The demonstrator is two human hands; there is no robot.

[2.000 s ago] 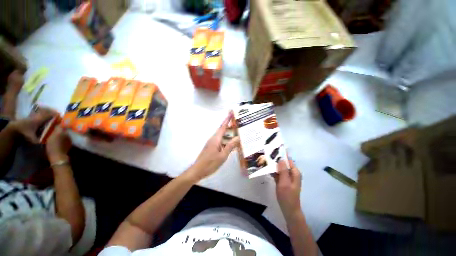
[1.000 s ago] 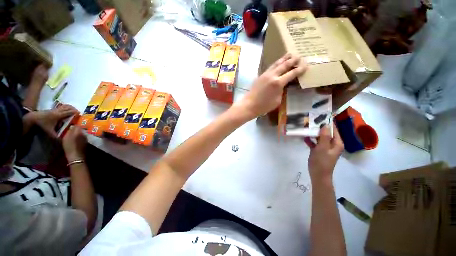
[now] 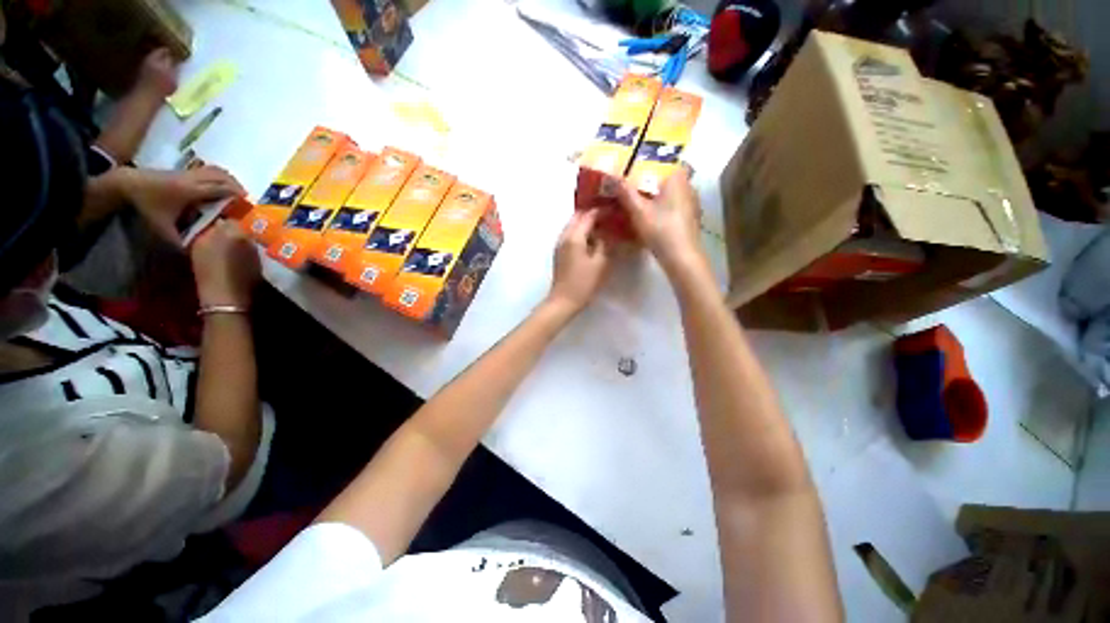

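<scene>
Two orange and yellow retail boxes [image 3: 638,134] stand side by side on the white table, in front of me. My right hand [image 3: 663,219] has its fingers on the near end of the right box. My left hand [image 3: 581,258] is at the near lower end of the pair, fingers bent; its grip is partly hidden. An open brown carton [image 3: 840,183] lies tilted right of the boxes, with orange boxes partly visible inside under its flap.
A row of several retail boxes [image 3: 377,225] stands left. A neighbour's hands [image 3: 201,219] hold a small box beside it. A blue and red-orange tape dispenser [image 3: 937,387] is right. A slim greenish tool [image 3: 885,577] and another carton [image 3: 1022,572] are lower right. Blue-handled tools [image 3: 670,43] lie behind.
The white-faced retail box went from my hands to the carton's opening and is no longer in them. Both hands have moved left from the carton to the pair of boxes.
</scene>
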